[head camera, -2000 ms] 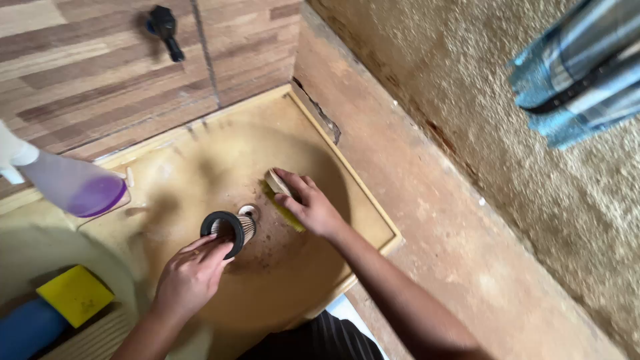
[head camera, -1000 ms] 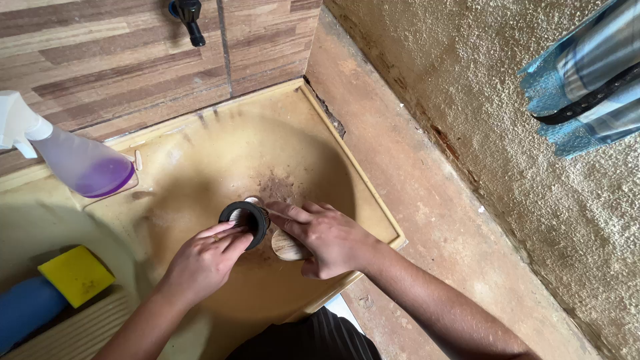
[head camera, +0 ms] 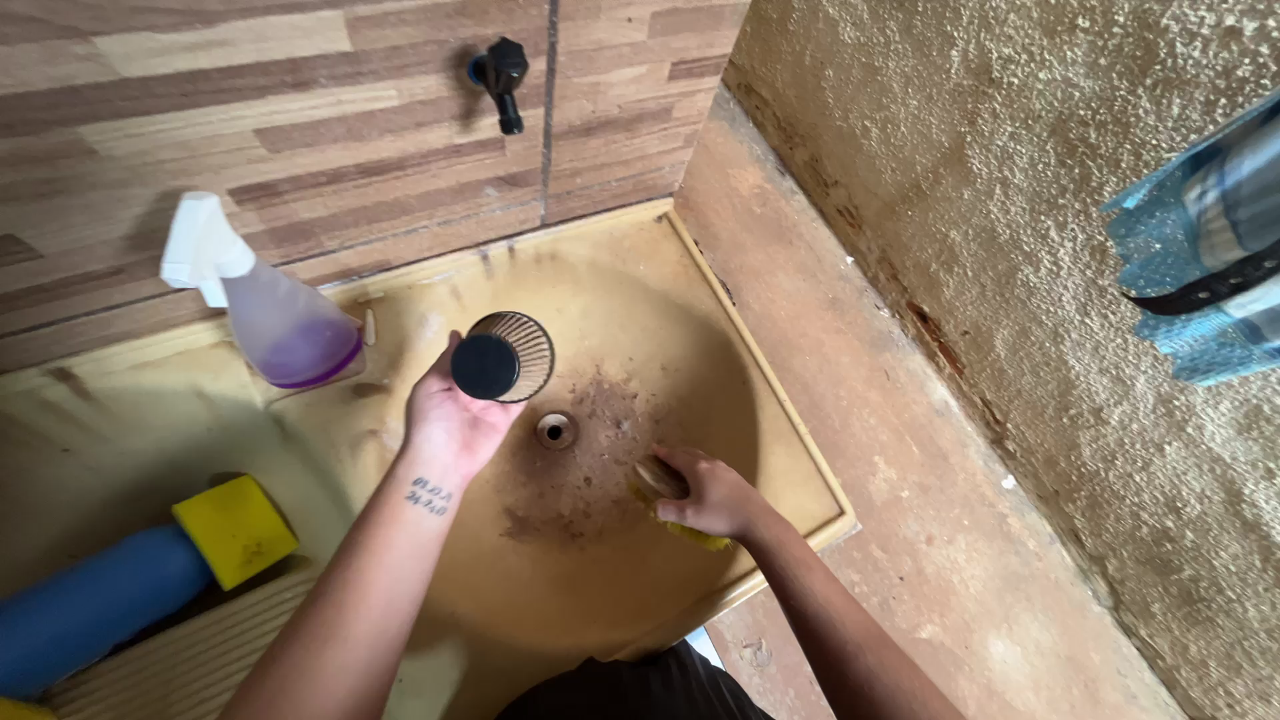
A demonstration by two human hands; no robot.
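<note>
My left hand (head camera: 462, 415) holds a pleated cylindrical filter (head camera: 530, 350) with a black end cap above the left part of the yellowish basin (head camera: 690, 320). The cap faces up toward me and the pleats show beside it. My right hand (head camera: 710, 492) grips a scrubbing brush (head camera: 660, 480) with a wooden back and yellow bristles, low over the basin's right side. Between and below the hands are the round drain (head camera: 555, 430) and brown dirt (head camera: 600, 460) spread over the basin floor.
A spray bottle (head camera: 290, 325) with purple liquid stands on the left ledge. A yellow sponge (head camera: 236, 532) and a blue bottle (head camera: 110, 600) lie by the ribbed washboard (head camera: 180, 650). A black tap (head camera: 503, 85) juts from the wall; a blue bag (head camera: 1200, 240) hangs at right.
My right hand with the brush has moved away from the filter, to the right and lower. My left hand has turned the filter, so its black end cap now faces me instead of the open ring.
</note>
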